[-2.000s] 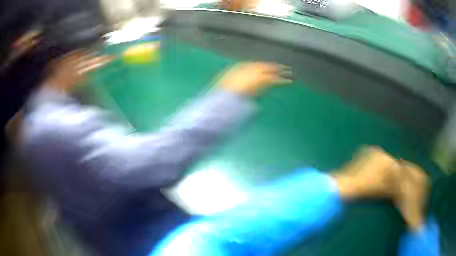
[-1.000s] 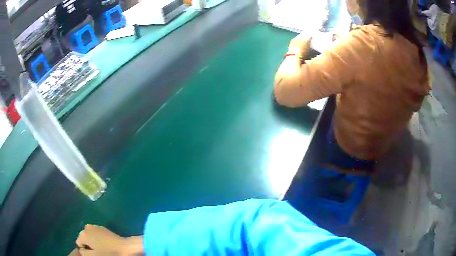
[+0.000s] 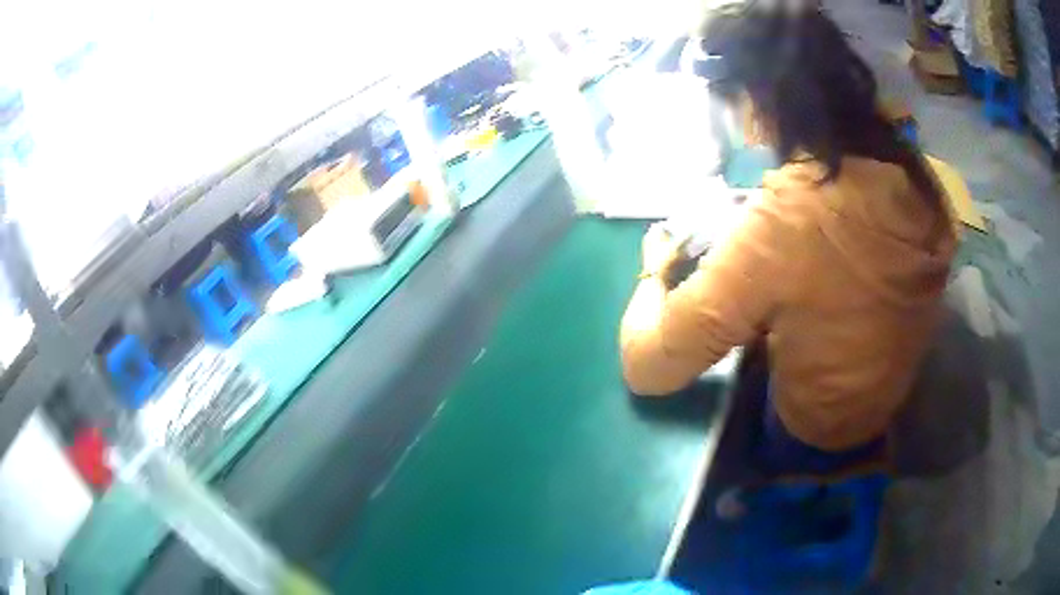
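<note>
Neither of my hands is in the picture. Only a small piece of my blue sleeve (image 3: 637, 588) shows at the bottom edge. Nearest in front of me is the glossy green bench surface (image 3: 546, 430). A thin pale sliver or line (image 3: 401, 457) runs along it, near the dark belt strip (image 3: 349, 407). The wrapped post (image 3: 209, 517) stands at the lower left, with yellow-green tape at its lower end, cut off by the bottom edge. The picture is somewhat blurred.
A person in orange-brown (image 3: 814, 314) sits at the bench's right side, hands at bright white material (image 3: 651, 140). A blue stool (image 3: 814, 535) is under them. The rear green shelf holds a white device (image 3: 378, 227), trays of metallic parts (image 3: 209, 401) and a red bin (image 3: 90, 456).
The view has tilted up, so the bench and the person in orange-brown sit lower in the picture. One hand and most of my blue sleeve have left the bottom of the picture.
</note>
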